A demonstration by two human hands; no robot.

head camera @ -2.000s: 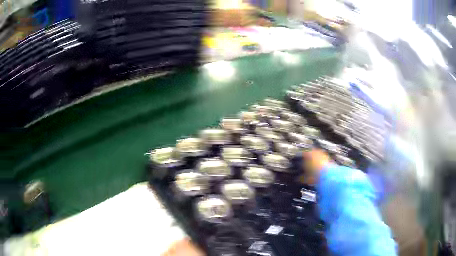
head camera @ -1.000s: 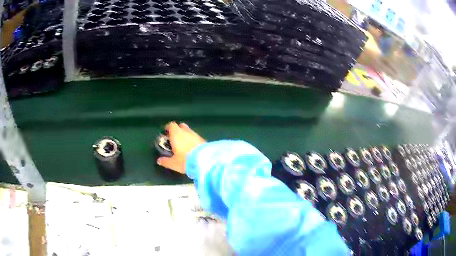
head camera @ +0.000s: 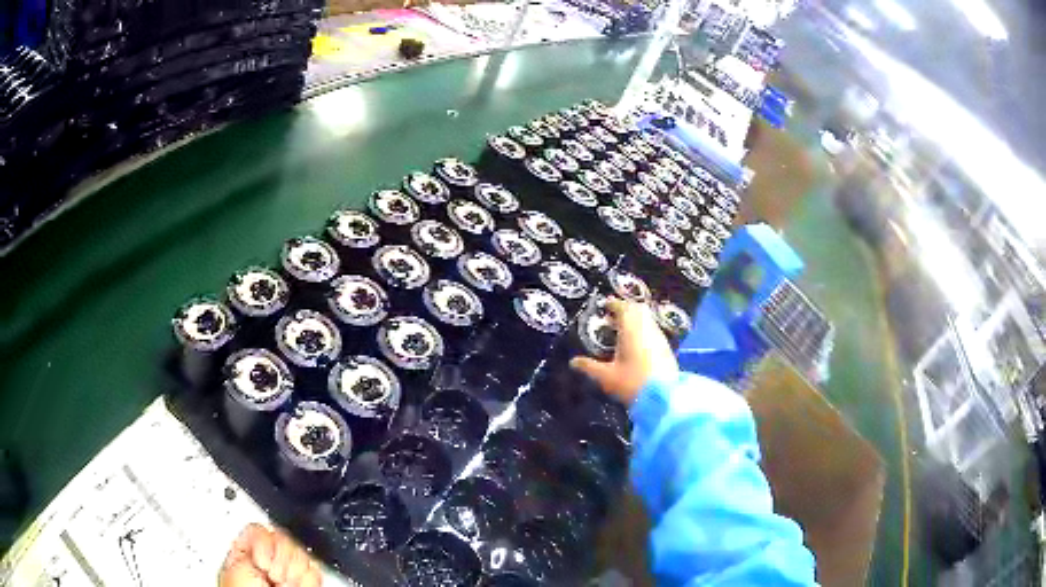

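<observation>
A pocketed black blister tray lies in front of me. Its far and left pockets hold several upright black cylindrical units with silver rings; the near pockets are empty. My right hand, in a blue sleeve, has its thumb and fingers around the top of a cylindrical unit at the tray's right part. The unit's lower part is hidden, so I cannot tell if it is fully seated. My left hand is at the bottom edge, partly cut off, with curled fingers; its palm is hidden.
A second filled tray adjoins beyond. The green conveyor belt curves behind the trays. Stacked black trays stand past it. White instruction sheets lie at left. A blue stool, small-parts tray and brown carton are at right.
The view has swung right from the belt to the tray. My right hand has moved from a unit on the belt to one at the tray. My left hand now shows at the bottom.
</observation>
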